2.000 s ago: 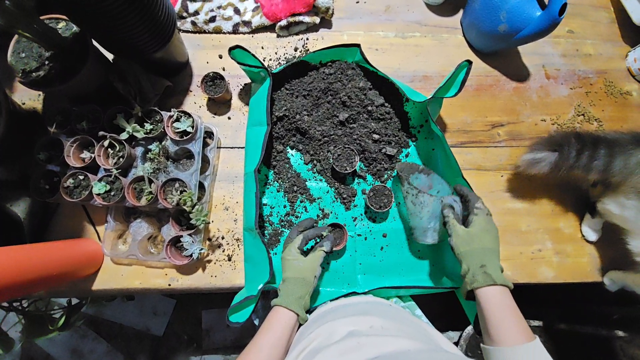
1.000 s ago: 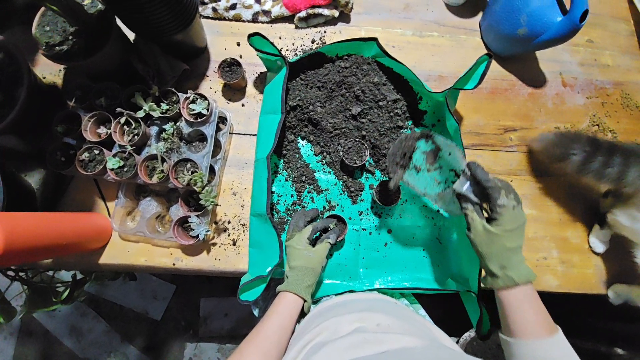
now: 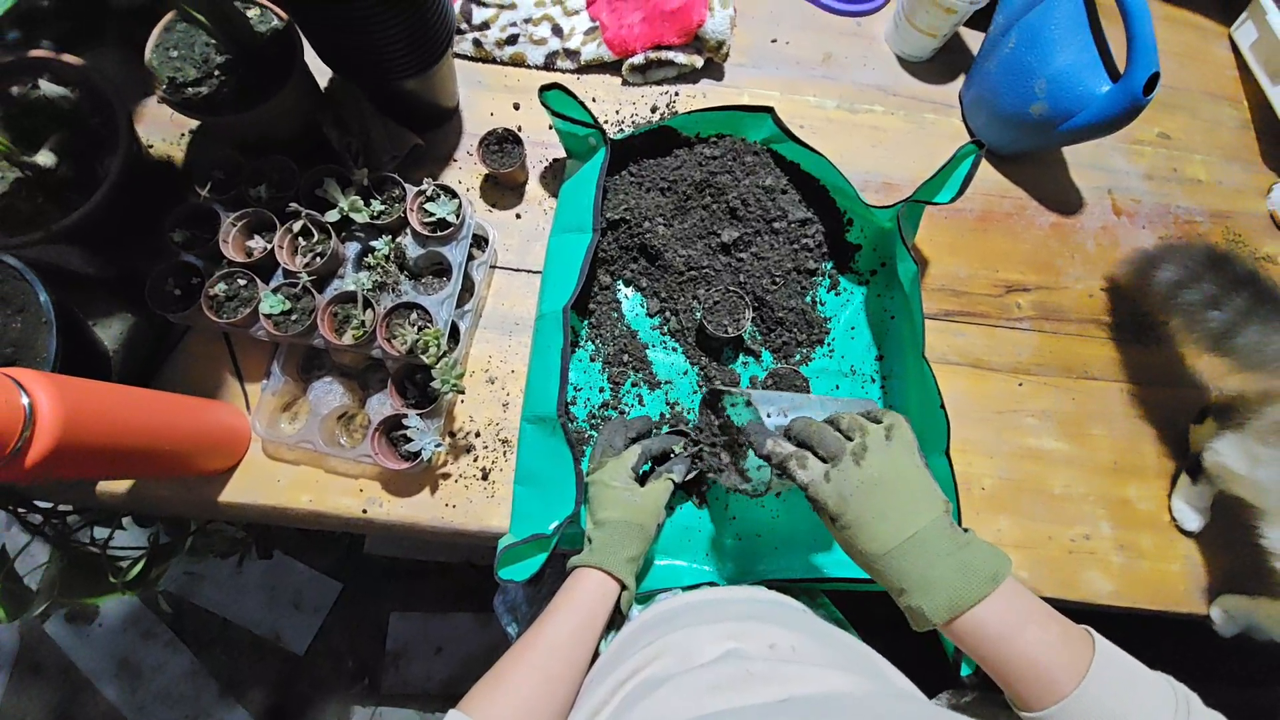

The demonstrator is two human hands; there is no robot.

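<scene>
My gloved left hand [image 3: 632, 485] holds a small pot, mostly hidden by its fingers and by soil, at the front left of the green potting mat [image 3: 790, 540]. In my gloved right hand [image 3: 860, 475] is a clear plastic scoop [image 3: 795, 408], tilted toward the left hand, with dark soil at its mouth beside the small pot. Behind them a soil-filled small pot [image 3: 725, 312] stands at the edge of the potting soil pile [image 3: 715, 220]. Another small pot [image 3: 785, 380] shows just behind the scoop, its lower part hidden.
Left of the mat, small potted succulents [image 3: 350, 318] stand in a clear plastic tray [image 3: 290, 425], near an orange bottle [image 3: 120, 425]. One small pot [image 3: 502, 155] stands behind. A blue watering can [image 3: 1050, 80] is at back right; a cat [image 3: 1240, 400] is at the right edge.
My right hand has brought the scoop left and down to the small pot at my left hand. Soil now lies around that pot. The left hand stays on the mat's front left.
</scene>
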